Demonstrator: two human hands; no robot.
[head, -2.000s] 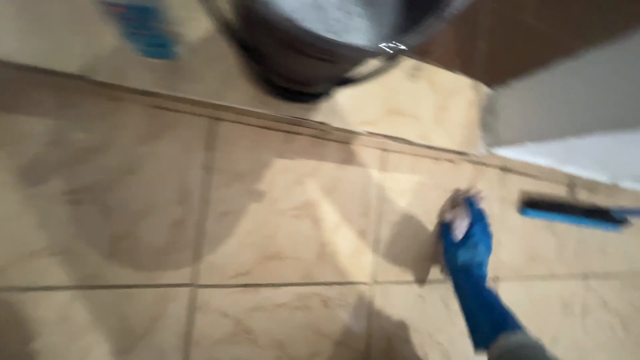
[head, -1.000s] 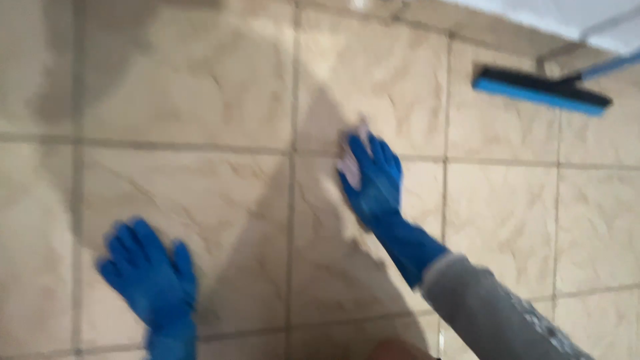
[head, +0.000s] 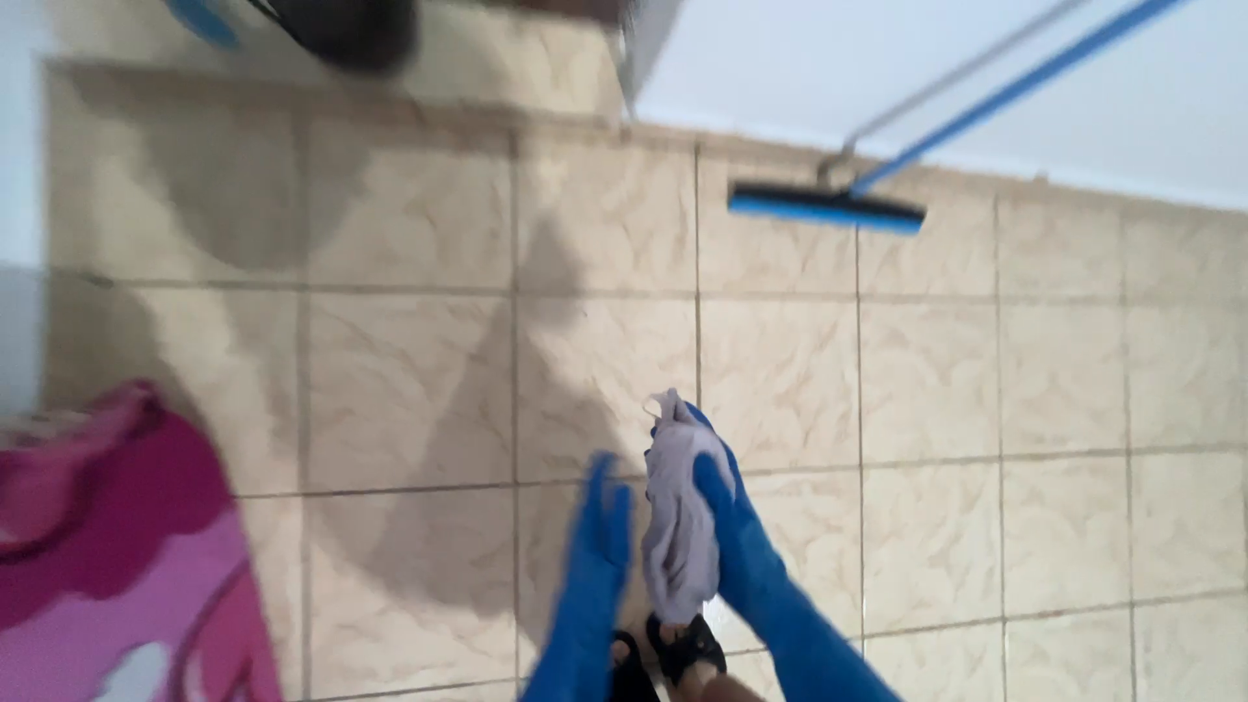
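Observation:
A crumpled light grey-lilac cloth (head: 680,522) is in my right hand (head: 726,497), which wears a long blue rubber glove, its thumb across the cloth. Just left of the cloth is my left hand (head: 603,522), gloved the same way, its fingers pointing up the view; it is apart from the cloth and holds nothing. Both hands are over the beige tiled floor (head: 780,380), above my feet in black sandals (head: 687,643).
A floor squeegee (head: 827,207) with a blue handle leans by the white wall (head: 936,68) at upper right. A dark bucket (head: 366,34) stands at the top left, beside a blurred blue thing (head: 202,19). Pink patterned fabric (head: 146,546) hangs or lies at lower left.
My right hand was down at the floor tiles with the cloth; now it is close beside my left hand, which was spread farther left. The view has shifted, and the pink fabric has come into it.

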